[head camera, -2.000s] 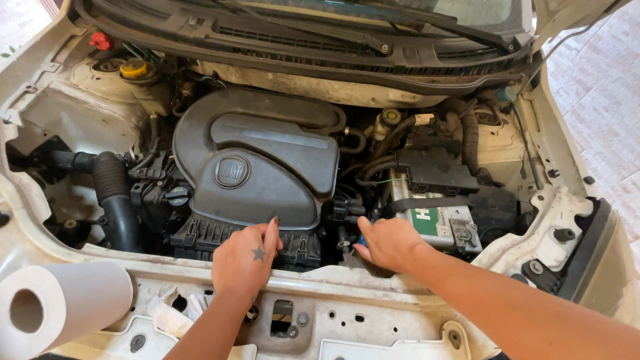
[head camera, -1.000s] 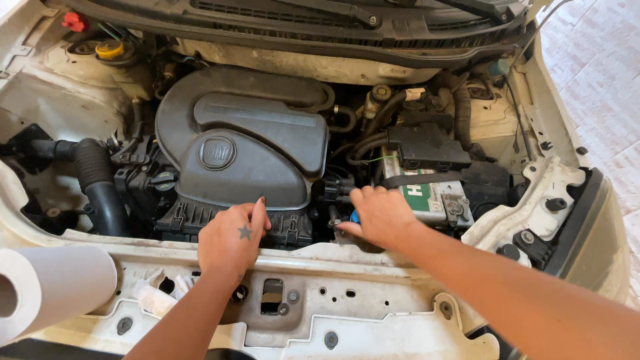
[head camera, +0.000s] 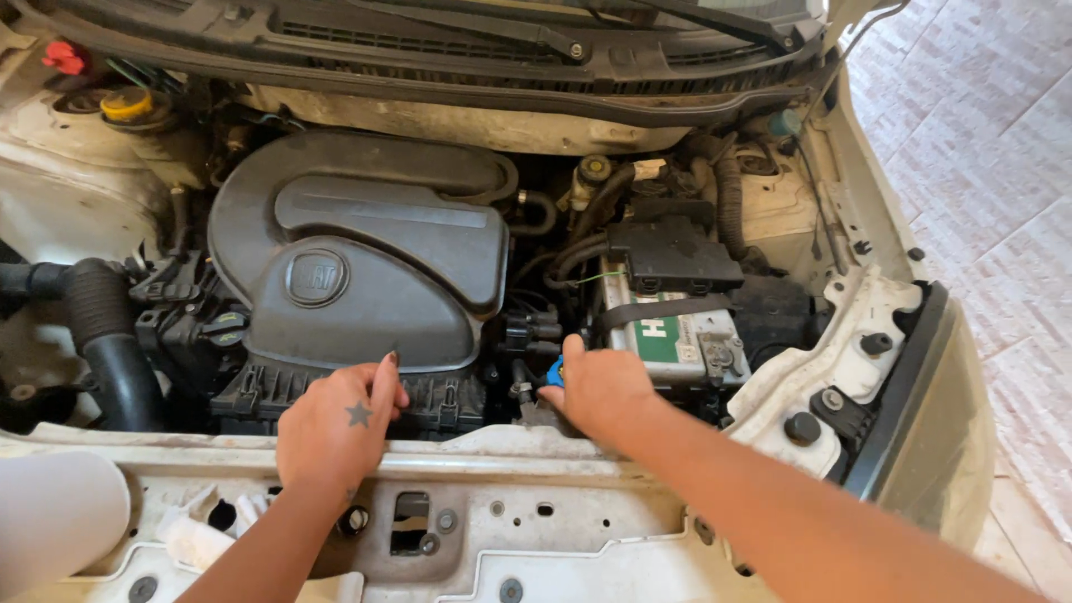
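My right hand is on a blue cap low in the engine bay, just left of the car battery, its thumb and fingers around the cap. My left hand rests with curled fingers at the front edge of the black air filter housing, below the black plastic engine cover. I see nothing in the left hand, though its palm side is hidden. What lies under my right palm is hidden too.
A white paper roll and crumpled paper lie on the front crossmember. A black ribbed hose runs at the left. The headlight borders the right, with tiled floor beyond.
Both hands stay in nearly the same places on the engine bay. My right hand has turned a little at the blue cap.
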